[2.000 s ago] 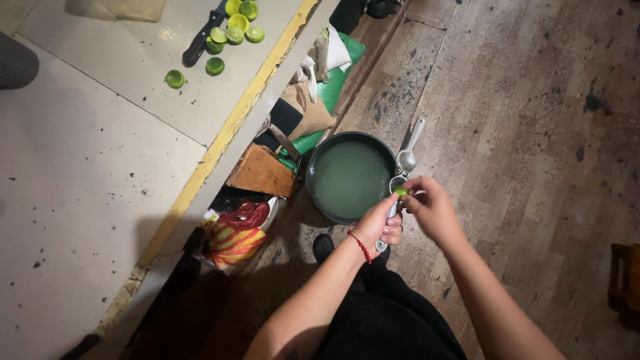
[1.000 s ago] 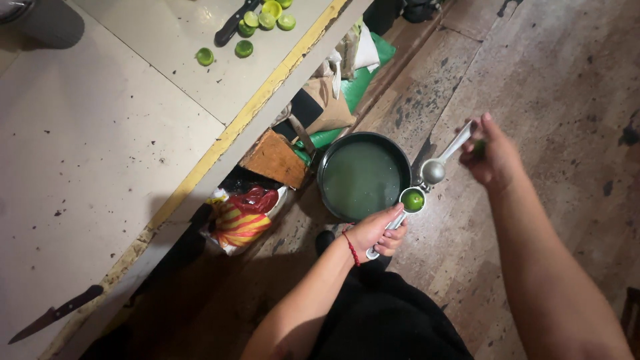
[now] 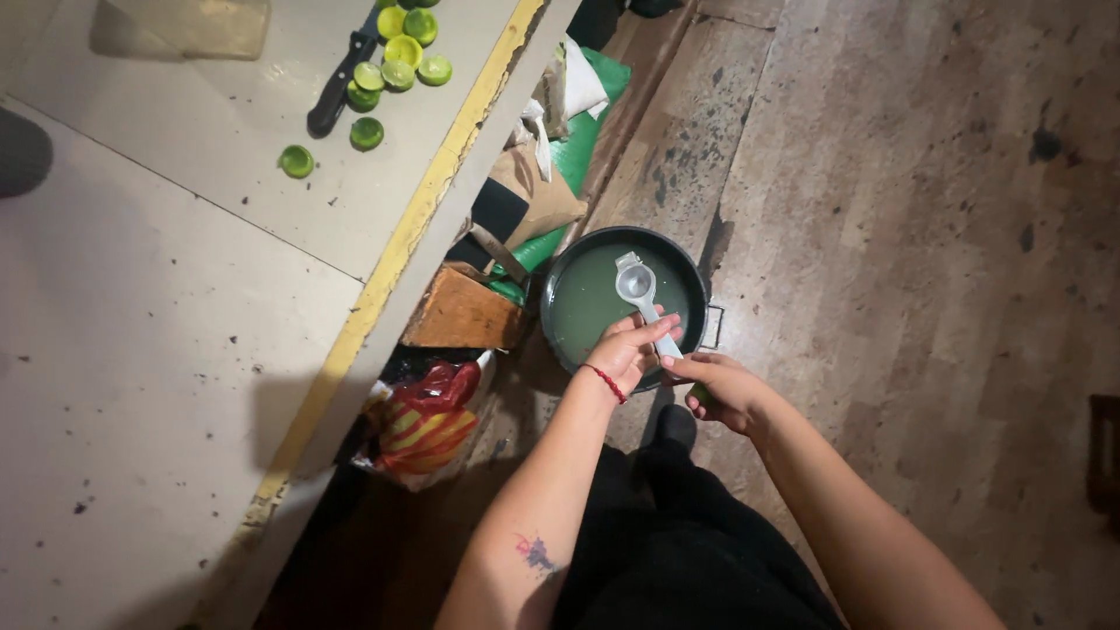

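A metal citrus squeezer (image 3: pixel 636 282), folded together, is over a dark round pot (image 3: pixel 549 328) of cloudy greenish liquid. My left hand (image 3: pixel 623 350), with a red beaded bracelet (image 3: pixel 605 383) at its wrist, holds the squeezer's handles. At the handle ends, my right hand (image 3: pixel 722 389) has its thumb against them, and a green lime piece (image 3: pixel 700 394) shows under its fingers. Whether a lime half is inside the squeezer cannot be seen.
On the counter (image 3: pixel 219 289) at left lie several lime halves (image 3: pixel 402 52) beside a black-handled knife (image 3: pixel 341 87). Bags (image 3: pixel 534 197), a wooden block (image 3: pixel 464 311) and a red-and-yellow plastic bag (image 3: pixel 429 429) sit below its chipped yellow edge. The pot's side handle (image 3: pixel 716 327) juts right.
The squeezer, opened out a second ago with a green lime half in its cup, is now folded over the pot. My right hand has come in from the right to the handle ends.
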